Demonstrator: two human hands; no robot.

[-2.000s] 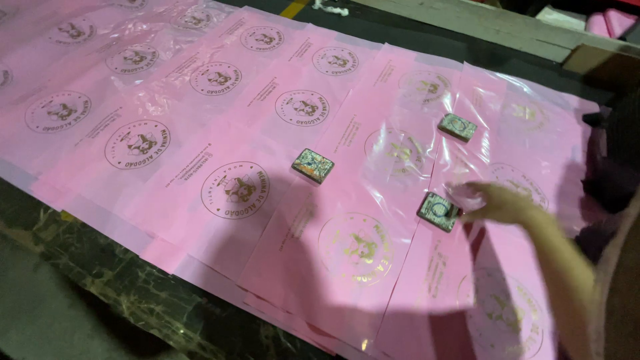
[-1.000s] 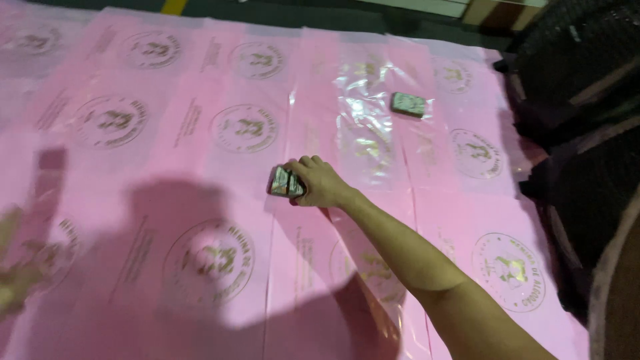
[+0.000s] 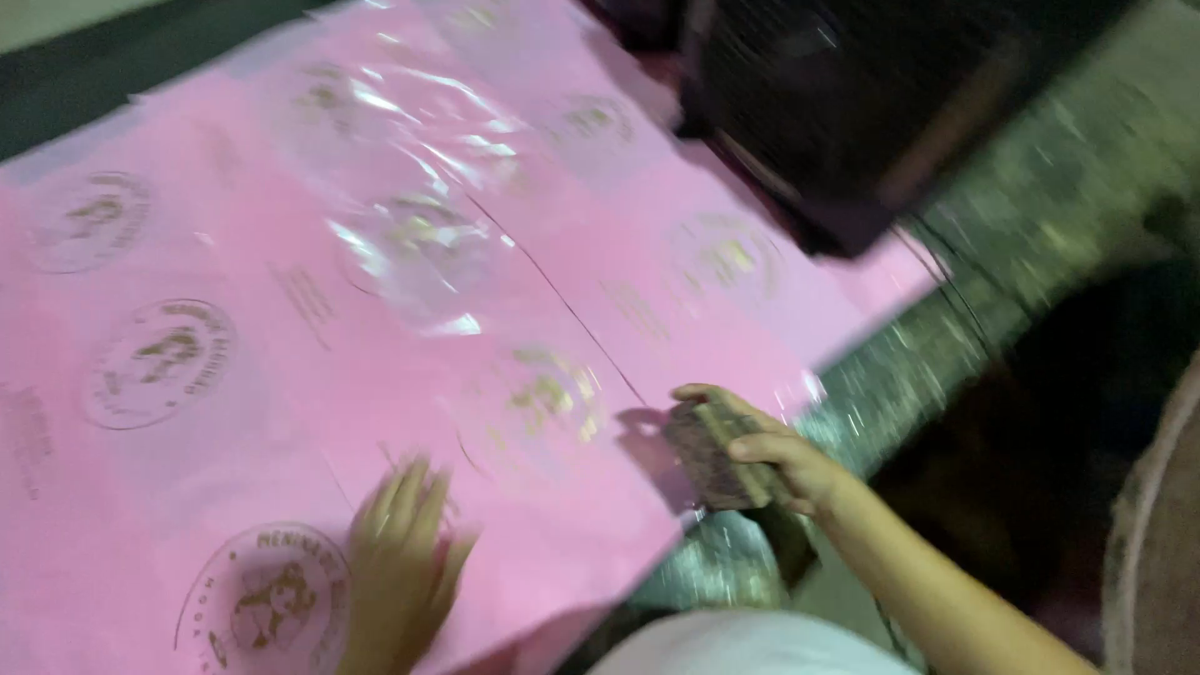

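Pink plastic sheets [image 3: 394, 375] printed with round gold emblems lie in overlapping layers. On them, at the lower left, my left hand [image 3: 403, 553] rests or hovers with fingers spread; blur hides whether it touches. My right hand [image 3: 769, 450] grips small dark rectangular blocks [image 3: 717, 455], apparently stacked, above the sheets' near right edge. Their shadow falls on the pink plastic just to the left. The exact number of blocks is blurred.
A dark stone-patterned tabletop [image 3: 872, 384] shows beyond the sheets at right. A dark bulky object [image 3: 806, 112] stands over their upper right part, with thin dark cords [image 3: 956, 291] beside it. White cloth [image 3: 750, 647] is at the bottom edge.
The right hand has moved from a block on the sheets to near their edge, holding blocks. The left hand has come fully into view. The view has turned strongly.
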